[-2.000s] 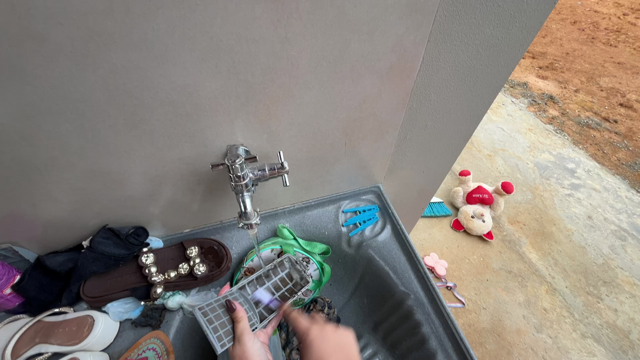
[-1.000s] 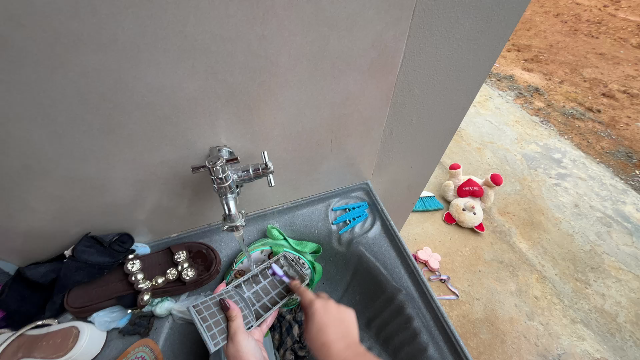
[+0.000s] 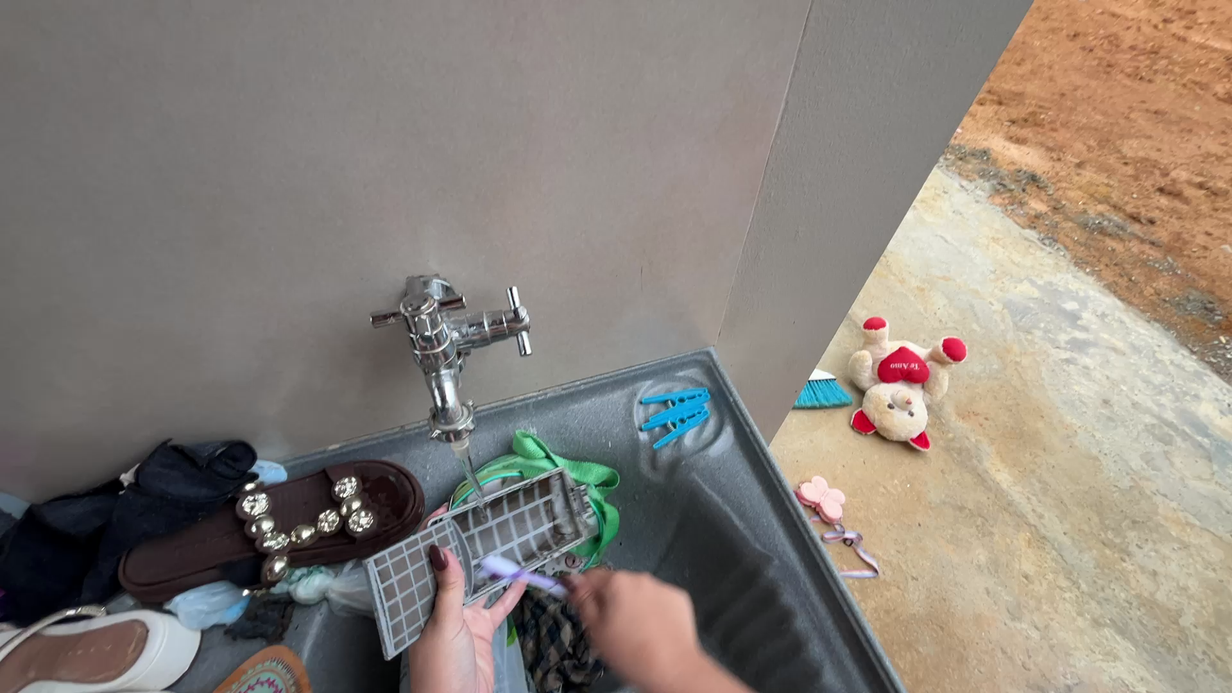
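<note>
In my left hand [image 3: 457, 630] is a grey plastic grid-like frame [image 3: 409, 582], tilted under the running chrome faucet [image 3: 441, 371], thumb on its face. My right hand [image 3: 640, 616] grips a lilac toothbrush [image 3: 529, 576], its head against the frame's lower edge near my left fingers. A thin stream of water [image 3: 469, 467] falls onto the frame. Behind and below the frame lies a green strap [image 3: 602, 476] with other items, partly hidden. Dark patterned cloth [image 3: 553, 640] shows beneath my hands.
Blue clothespins [image 3: 677, 414] lie on the grey sink's rim [image 3: 789, 510]. At left are a brown beaded sandal [image 3: 289, 525], a white sandal [image 3: 115, 650] and dark cloth [image 3: 125, 510]. Outside, a plush toy [image 3: 897, 385], teal broom bristles [image 3: 823, 392] and a pink butterfly-shaped thing [image 3: 821, 499] lie on concrete.
The toothbrush in my right hand has moved from the frame's upper right part down to its lower middle edge. My left hand still holds the frame under the faucet.
</note>
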